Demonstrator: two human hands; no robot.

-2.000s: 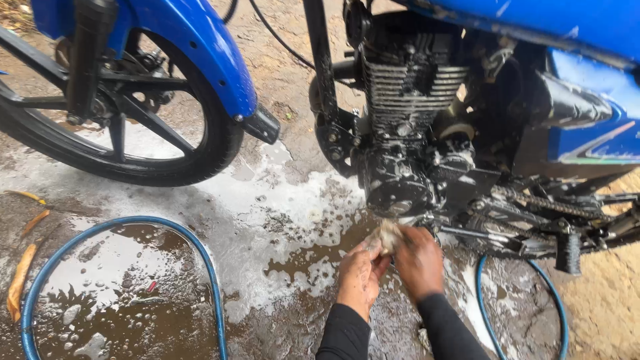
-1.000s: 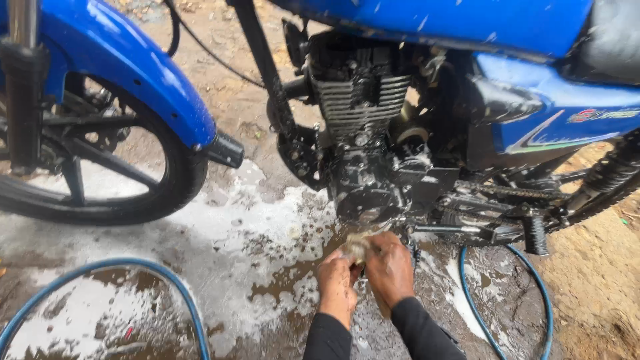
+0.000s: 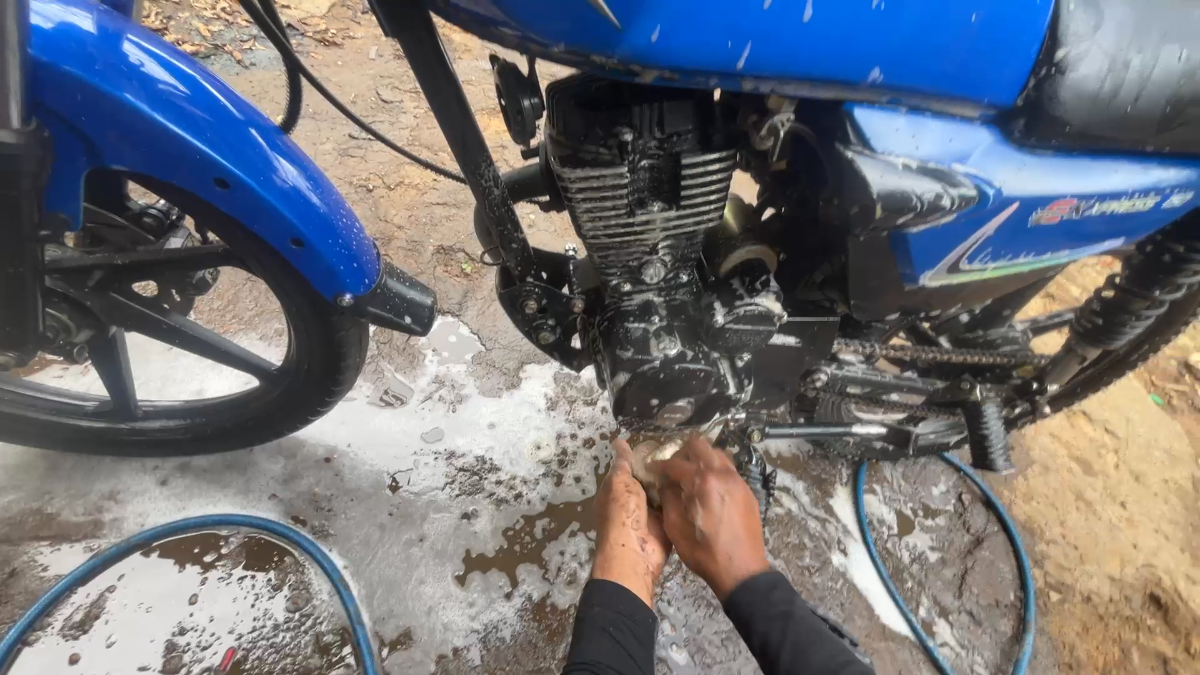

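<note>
Just below the black engine (image 3: 656, 281) of a blue motorcycle, my two hands are close together around a wet, pale, soft thing (image 3: 653, 457), perhaps a cloth or sponge. My left hand (image 3: 626, 525) supports it from the left side. The fingers of my right hand (image 3: 710, 511) are bent over it from the right, so much of it is hidden. Foam and drops cling to the engine fins and the round lower cover. The gear lever and footrest (image 3: 986, 433) stick out to the right of my hands.
On the left is the front wheel (image 3: 328, 375) under a blue fender (image 3: 216, 159). A blue hose (image 3: 272, 527) loops over the wet, foamy ground at lower left, and another stretch of hose (image 3: 1017, 544) curves at right. The drive chain (image 3: 937, 354) runs toward the rear.
My hands stay together below the engine with the pale thing between them; the right hand's fingers have shifted over it. The view has moved somewhat.
</note>
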